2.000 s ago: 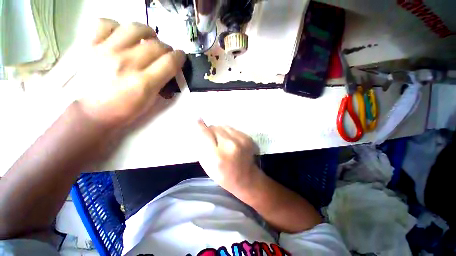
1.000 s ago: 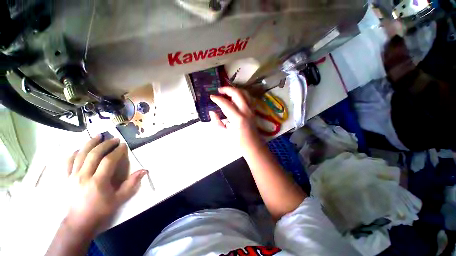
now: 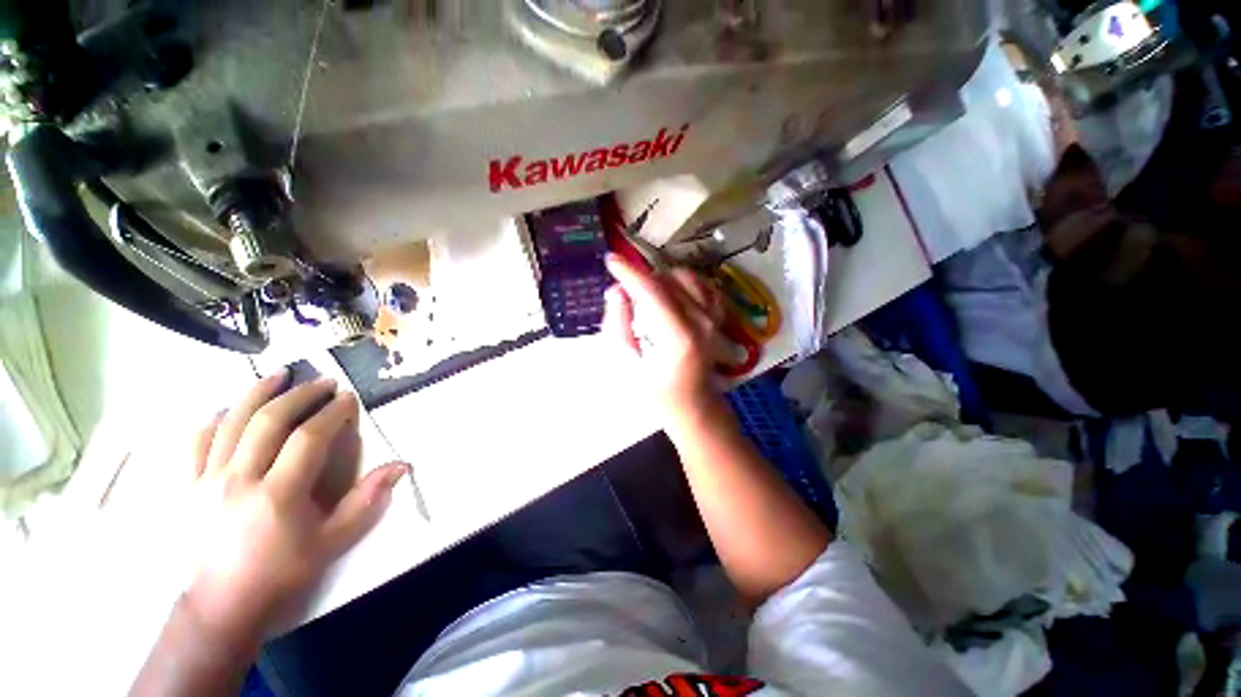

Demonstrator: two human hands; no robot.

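Note:
The smartphone (image 3: 573, 270) lies under the machine arm with its screen lit. My right hand (image 3: 667, 320) is at the phone's right edge, a finger near the screen, not gripping it. My left hand (image 3: 283, 497) rests palm down, fingers spread, on the white table left of the needle area. A pale fabric piece (image 3: 316, 365) shows faintly at its fingertips, washed out by glare; a thin line runs past the thumb. The sewing machine head (image 3: 408, 150) with red "Kawasaki" lettering spans the top.
Red-handled scissors (image 3: 739, 357) and yellow-handled ones (image 3: 758, 302) lie right of my right hand, beside a white cloth strip (image 3: 806, 279). A fabric heap (image 3: 966, 524) is at lower right, a blue basket (image 3: 779, 433) by the lap. Stacked cut pieces (image 3: 38, 395) lie far left. A person is partly visible at upper right.
The view swung right, then settled. My right hand went from the table front to the phone, then shifted slightly right off its screen, whose display changed. My left hand lowered flat onto the table.

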